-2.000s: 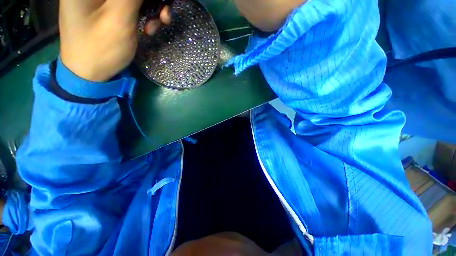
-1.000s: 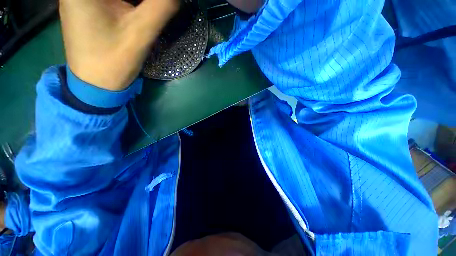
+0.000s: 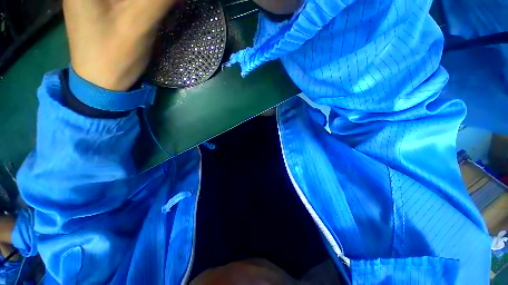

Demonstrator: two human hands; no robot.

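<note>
The round perforated screw plate (image 3: pixel 192 49) lies on the green bench mat (image 3: pixel 209 106) near the bench edge, partly covered by my left hand (image 3: pixel 114 42). My left hand is at the top left, its fingers cut off by the top edge, so I cannot tell what it holds. The blue wrist strap (image 3: pixel 111 99) is round that wrist, with a thin cord hanging. Of my right hand (image 3: pixel 278 5) only a dark sliver by the wrist shows at the top edge; its fingers are out of the picture.
The bench edge (image 3: pixel 223 135) slants up to the right in front of my smock. Dark trays or parts are at the top left. A person's blue sleeve (image 3: pixel 19 234) is at the lower left, and blue clothing (image 3: pixel 479 83) at the right. Cardboard (image 3: pixel 479 189) is at the lower right.
Since two seconds ago, the plate appears higher in the picture. My right wrist has moved up and left, mostly out of view. My left hand has shifted left slightly since one second ago, showing more plate.
</note>
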